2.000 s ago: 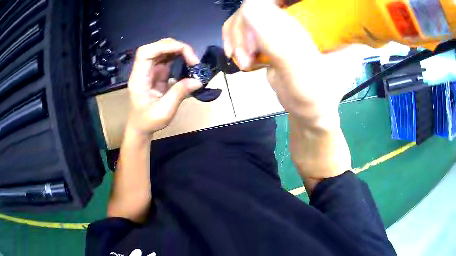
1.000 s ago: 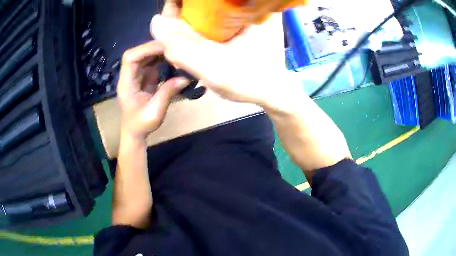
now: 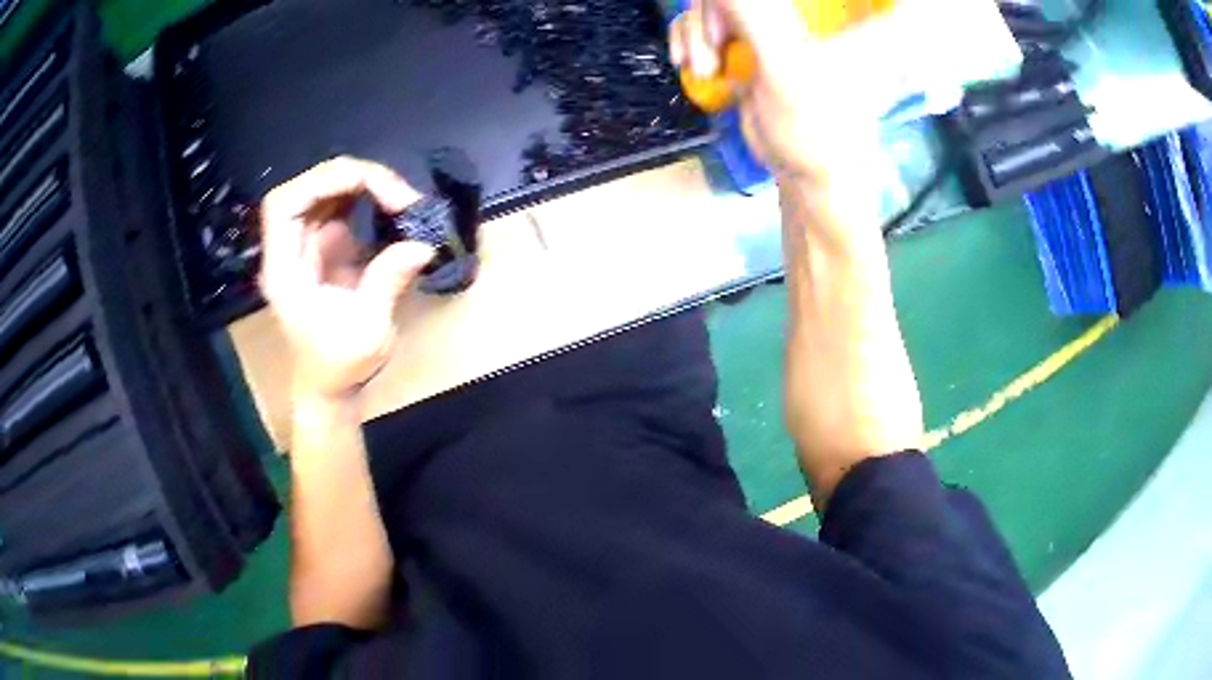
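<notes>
My left hand (image 3: 332, 259) holds a black tubular product (image 3: 432, 229) end-on between thumb and fingers, above the tan cardboard pad. Dark curved lobes stand out around its round end. My right hand (image 3: 784, 80) is at the top, right of centre, around the orange electric screwdriver (image 3: 724, 77). The screwdriver's body is partly hidden by the hand and cut off by the top edge. Its tip cannot be made out. The two hands are well apart.
A black parts tray (image 3: 359, 93) holds small black parts at its left and right sides. The cardboard pad (image 3: 585, 253) lies along the bench edge. A slotted black foam tray (image 3: 146, 332) stands at left. A black rack (image 3: 1030, 144) and blue ribbed holders (image 3: 1063, 253) are at right.
My right hand and the screwdriver crossed to the left over the product, then moved back right, away from it. My left hand with the product has shifted a little left and down.
</notes>
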